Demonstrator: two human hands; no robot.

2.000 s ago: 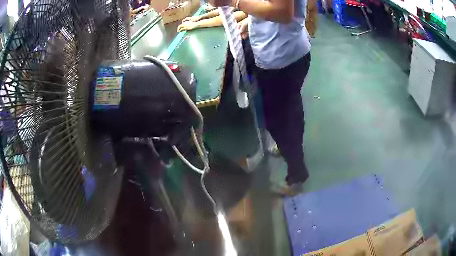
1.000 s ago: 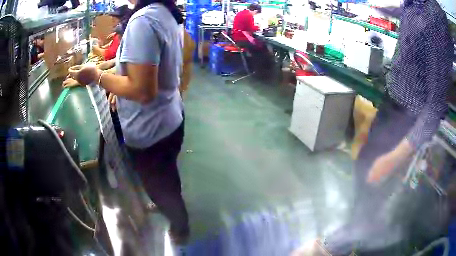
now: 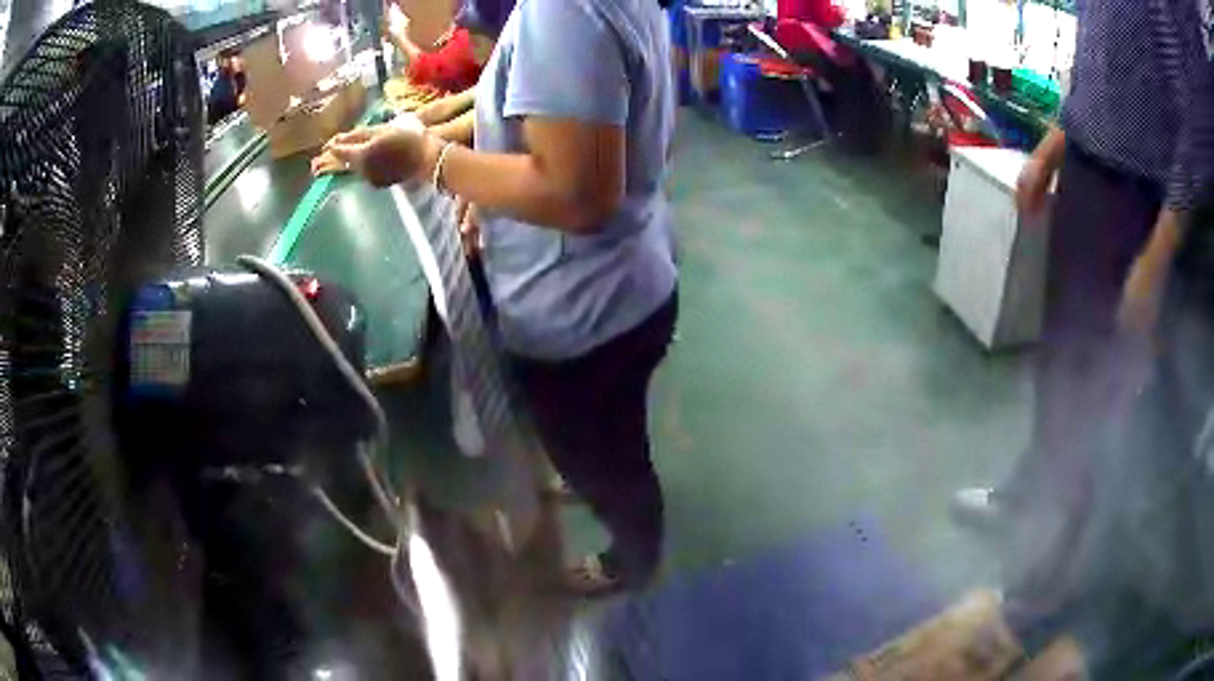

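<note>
Neither of my hands can be made out in the head view. A blue platform trolley deck [image 3: 779, 599] lies low on the floor at the bottom. Brown product cartons [image 3: 939, 648] lie on its near right part, blurred and cut off by the lower edge. The pedestal fan's dark motor [image 3: 253, 379] with a blue-white label stands close on the left, a pale cable hanging from it.
A co-worker in a light blue shirt [image 3: 586, 200] stands at a green-topped workbench [image 3: 373, 266], holding a long white strip [image 3: 446, 306]. Another person in a dark patterned shirt [image 3: 1132, 107] stands at the right. A white cabinet [image 3: 985, 253] stands beside them.
The view swung right, then partly back left. The person in the patterned shirt now stands more upright at the right, seen bending lower a second ago. The cartons show again at the bottom.
</note>
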